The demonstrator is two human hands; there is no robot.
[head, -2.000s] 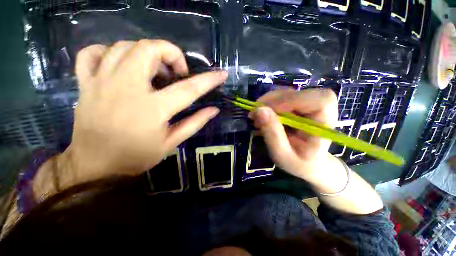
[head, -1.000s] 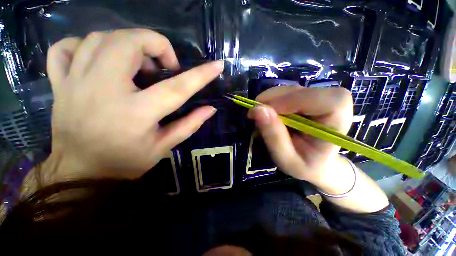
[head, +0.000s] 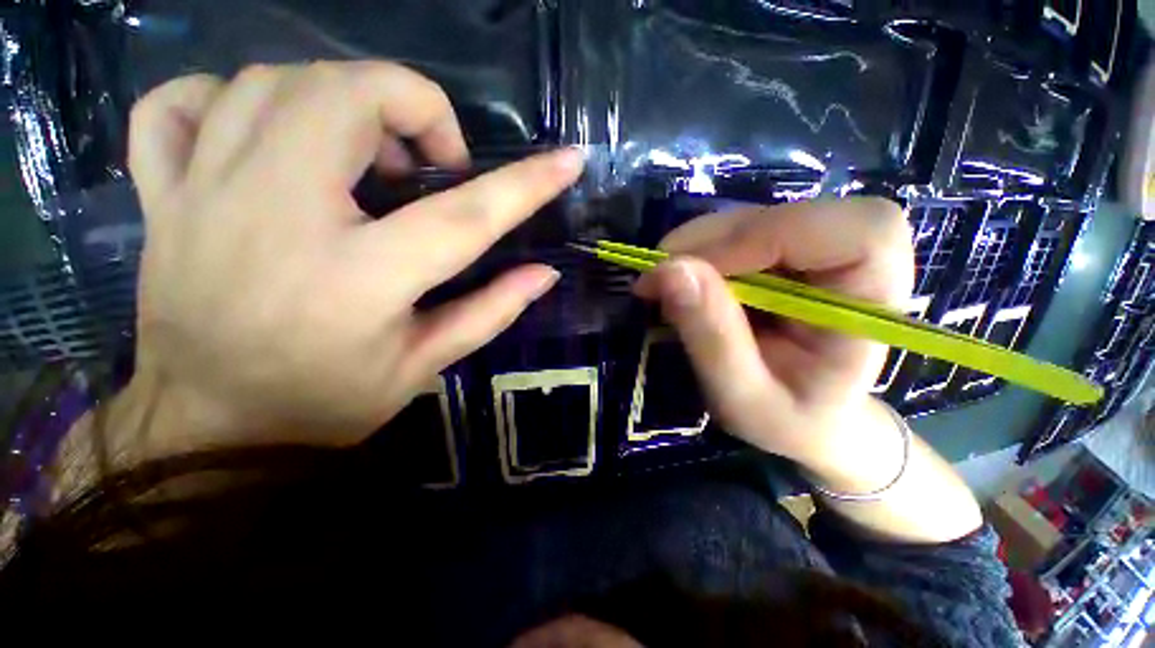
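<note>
My right hand [head: 792, 317] holds the yellow tweezers [head: 887, 327] between thumb and fingers. Their tips point left, into the gap between my left thumb and index finger. My left hand [head: 285, 253] is spread palm down over the dark glossy tray [head: 760, 76], with index finger and thumb apart. Whether it presses or holds a thing is hidden. The area at the tweezer tips is dark; no small piece can be made out there. A dark framed part with a cream border [head: 549, 424] lies in the tray below the tips.
More framed parts [head: 668, 392] lie in a row to the right along the tray's near edge. Another tray [head: 1121, 317] is at the right edge. Part of a pale pink dish [head: 1142, 158] shows at the right rim. Cardboard and red items [head: 1032, 532] are at lower right.
The tray view has shifted slightly. The tweezers' back end has risen and moved right, lying flatter than before. Their tips stay between my left finger and thumb.
</note>
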